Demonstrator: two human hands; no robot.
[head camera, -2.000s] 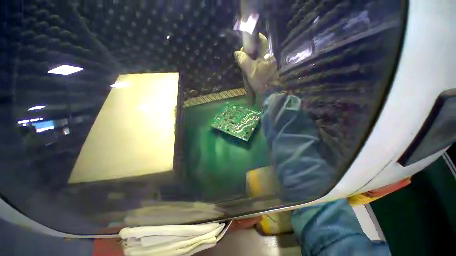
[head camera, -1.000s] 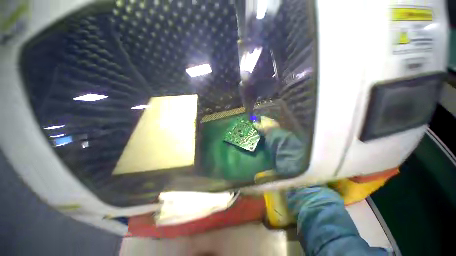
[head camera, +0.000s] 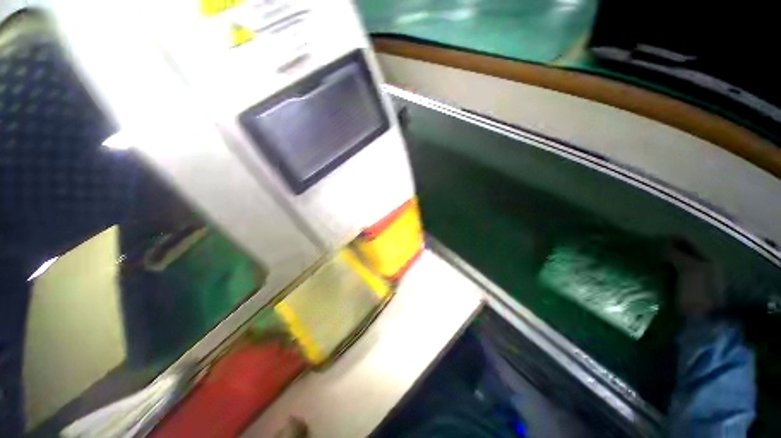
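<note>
A green circuit board (head camera: 599, 289) with dense silvery parts lies or is held over the dark green conveyor at the right, blurred. My right hand (head camera: 692, 278), below a blue sleeve, is at the board's right end. It is dark and blurred, and whether its fingers hold the board cannot be told. A small brownish tip (head camera: 295, 428) at the bottom edge may be a finger of my left hand; the rest is cut off.
The white cabinet has a dark screen (head camera: 318, 121). Its window shows a cream panel (head camera: 75, 321) and part of the green mat. A red and yellow cuff (head camera: 334, 304) borders the pale ledge (head camera: 385, 368). A metal rail edges the conveyor.
The view has swung right, from the cabinet window to the conveyor. The sleeved arm is out of the cabinet and now over the conveyor at the right. The air nozzle is out of view.
</note>
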